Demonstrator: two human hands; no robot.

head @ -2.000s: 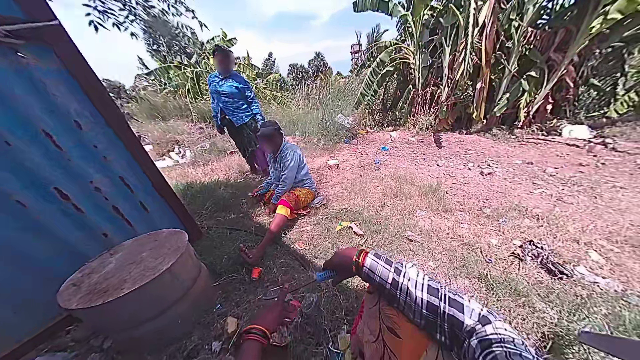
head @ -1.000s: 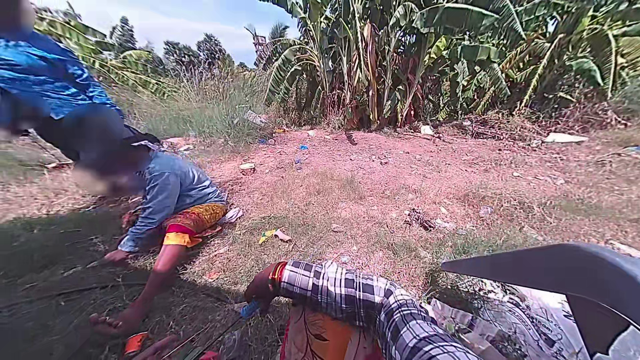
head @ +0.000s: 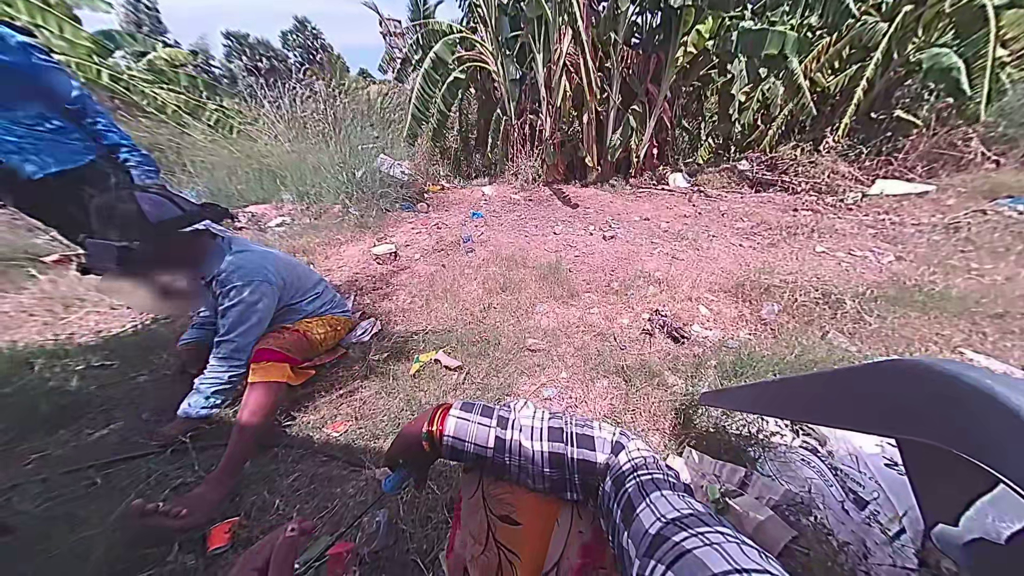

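My right hand [head: 412, 448], in a black-and-white checked sleeve with red and yellow bangles, is closed around the blue handle [head: 394, 482] of a thin tool. From the handle a thin dark shaft or strand runs down and left toward my left hand [head: 276, 552]. Only some fingers of that hand show at the bottom edge, and its grip cannot be told. A small red object [head: 340, 558] lies beside it. Orange patterned cloth [head: 512, 524] covers my lap below the right forearm.
A person in a blue shirt [head: 268, 288] sits on the ground at left, a bare foot near an orange-red scrap [head: 222, 534]. Another person [head: 56, 120] stands behind. A large grey curved object [head: 864, 396] juts in at right over a printed white sack [head: 848, 480]. Banana plants [head: 584, 88] stand behind.
The view has swung right and moved toward the seated person; the blue metal wall and the round drum have left it. My right hand keeps the blue handle throughout.
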